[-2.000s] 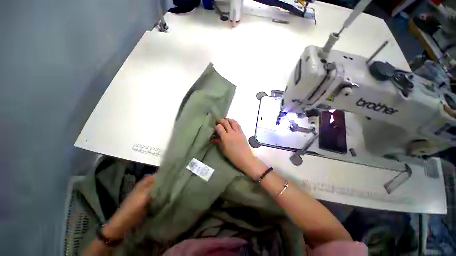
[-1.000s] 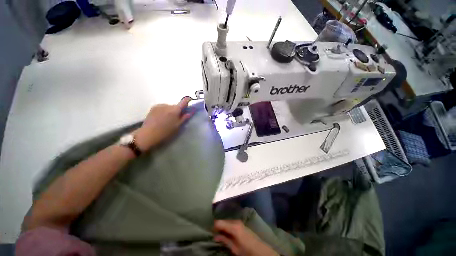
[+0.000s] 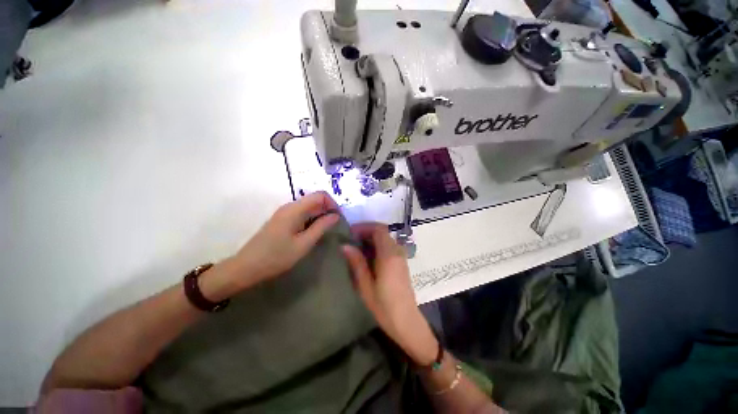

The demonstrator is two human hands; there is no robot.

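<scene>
An olive-green garment [image 3: 283,335] lies over the table's front edge and the lap. My left hand [image 3: 283,238] pinches its top edge between thumb and fingers, just in front of the needle area. My right hand [image 3: 384,275] holds the same edge close beside it, a little lower and to the right. The presser foot and needle [image 3: 348,183] sit in bright bluish-white light under the white "brother" sewing machine [image 3: 437,89]. The cloth edge is just short of the foot. The exact fold between the fingers is partly hidden.
A dark phone-like rectangle [image 3: 435,176] lies under the machine arm. A metal guide arm [image 3: 406,214] stands right of the needle. A slim metal item [image 3: 549,210] lies near the table's right end. More green cloth [image 3: 566,323] hangs at the right. A slatted crate [image 3: 639,242] holds bluish cloth.
The view has moved closer to the machine. My left hand has come down from beside the needle to the cloth edge. My right hand has risen from the lap to the same edge.
</scene>
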